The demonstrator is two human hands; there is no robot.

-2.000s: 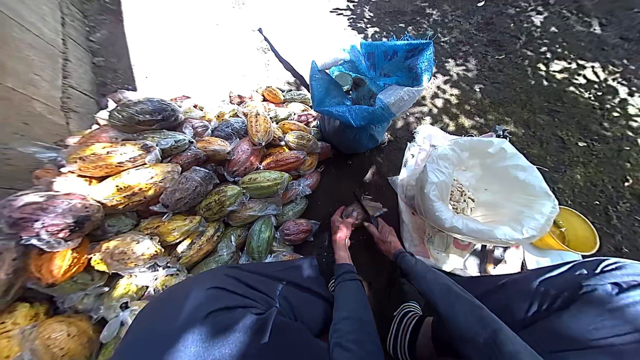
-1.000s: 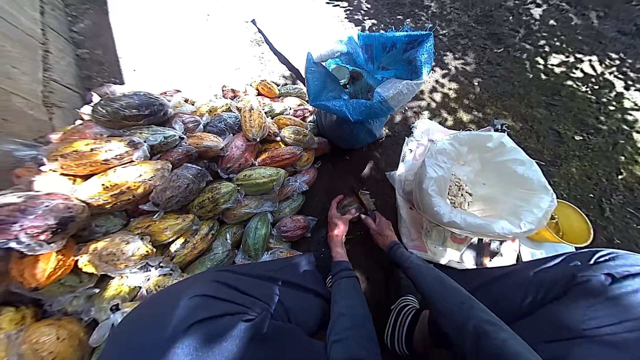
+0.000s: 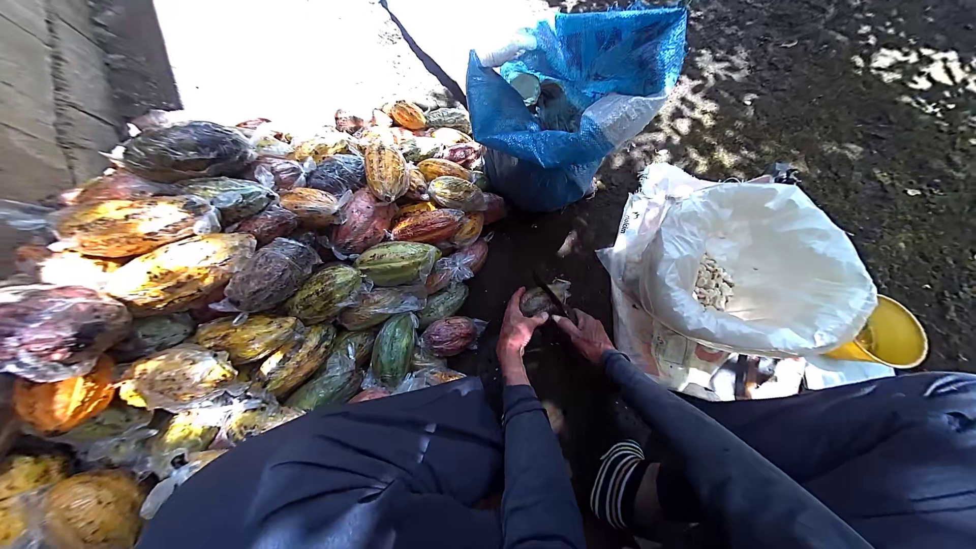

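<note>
Between my knees, my left hand [image 3: 518, 328] is closed around a cacao pod [image 3: 536, 303], with some clear plastic film at its far side. My right hand [image 3: 585, 335] grips a knife whose dark blade [image 3: 547, 293] lies against the pod. Just left of my hands, a heap of cacao pods [image 3: 396, 263], many wrapped in clear plastic, spreads to the frame's edge. To the right, a white plastic-lined sack [image 3: 808, 282] stands with its mouth wide; pale cacao beans [image 3: 713, 284] lie inside it.
A blue woven sack [image 3: 534, 145] stands beyond my hands, holding items I cannot make out. A yellow bucket [image 3: 888, 335] sits behind the white sack, near my right knee. Concrete wall [image 3: 46, 91] is at the far left; dark, sun-spotted ground [image 3: 877, 152] lies at right.
The knife blade has come across onto the pod, and my two hands have shifted slightly. The sacks and the heap of pods stay where they were.
</note>
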